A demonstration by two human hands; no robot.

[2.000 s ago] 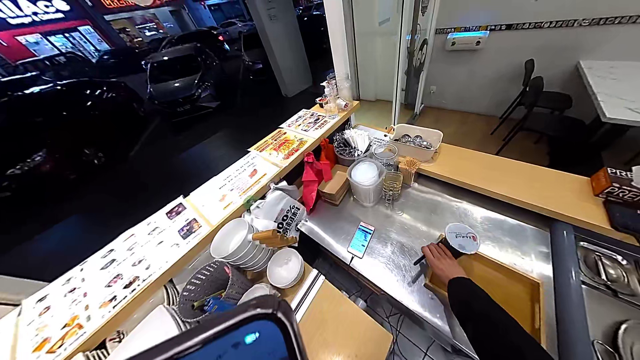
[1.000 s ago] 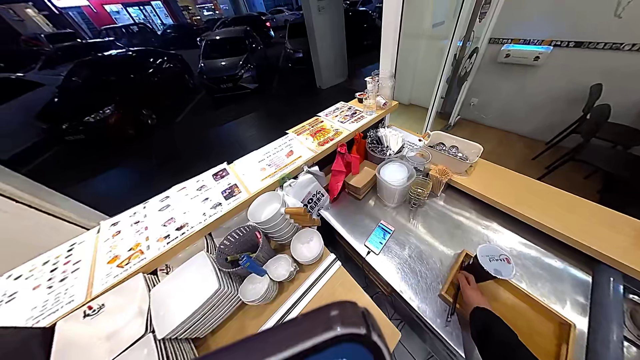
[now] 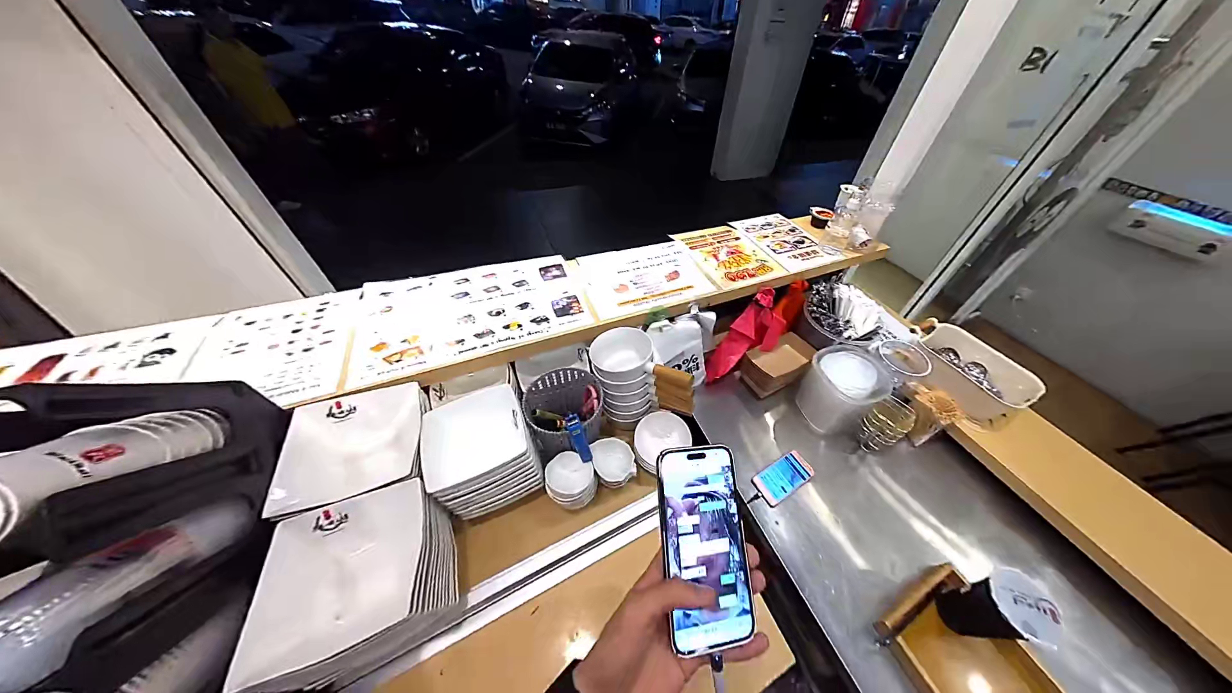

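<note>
My left hand point(image 3: 640, 616) holds a smartphone point(image 3: 707, 549) upright at the bottom centre, its thumb over the lit screen and its fingers round the right edge. A cable point(image 3: 717, 669) runs from the phone's lower end. My right hand is not in view. A second smartphone point(image 3: 782, 477) lies on the metal counter, with a cable at its lower left end. At the lower right, a dark cup with a white printed top point(image 3: 1026, 604) is at the end of a wooden tray point(image 3: 938, 650).
Stacked square plates point(image 3: 351, 568), white handled bowls point(image 3: 624, 356) and a grey basket point(image 3: 561, 399) stand left of centre. Printed menus point(image 3: 481, 308) lie along the ledge. Cup dispensers point(image 3: 125, 500) are at the far left. A clear tub point(image 3: 842, 385) and a cutlery tray point(image 3: 987, 371) stand at the right.
My right hand, earlier beside the cup and tray, has left the view. The smartphone in the foreground now shows its screen, with my left hand visible round it. The view has swung left.
</note>
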